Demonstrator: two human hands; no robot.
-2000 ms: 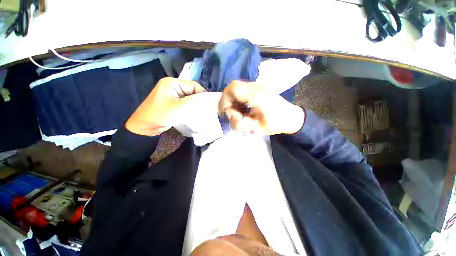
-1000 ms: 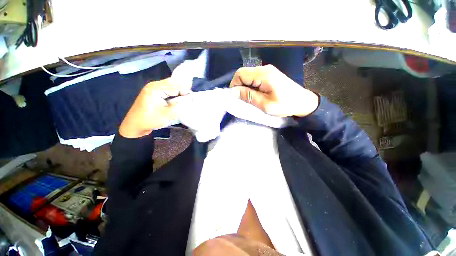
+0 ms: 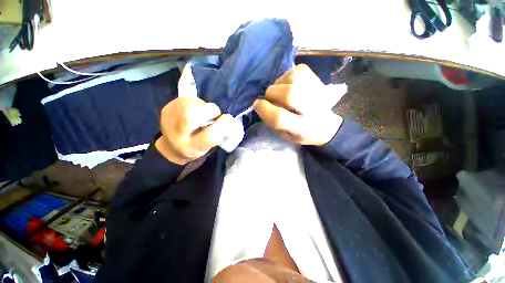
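A crumpled navy fabric piece [image 3: 257,55] lies over the table's front edge and hangs down between my hands. White fabric [image 3: 231,135] is bunched at its near end, above my lap. My left hand [image 3: 194,130] is closed on the white fabric. My right hand [image 3: 296,108] is closed on the navy fabric and its white edge, with a white corner showing past the knuckles. A narrow white strip spans the small gap between my fingertips. The fingers hide most of the held edges.
The pale table [image 3: 166,25] curves across the top. Black shears [image 3: 429,19] lie at its right. Stacked navy pieces with white edges [image 3: 105,113] hang below the table at left. A blue and red box-like item [image 3: 50,221] is at lower left.
The navy fabric now rises onto the table edge in a crumpled heap. My hands have come closer together, with my left hand moved right and slightly down, and less white fabric shows.
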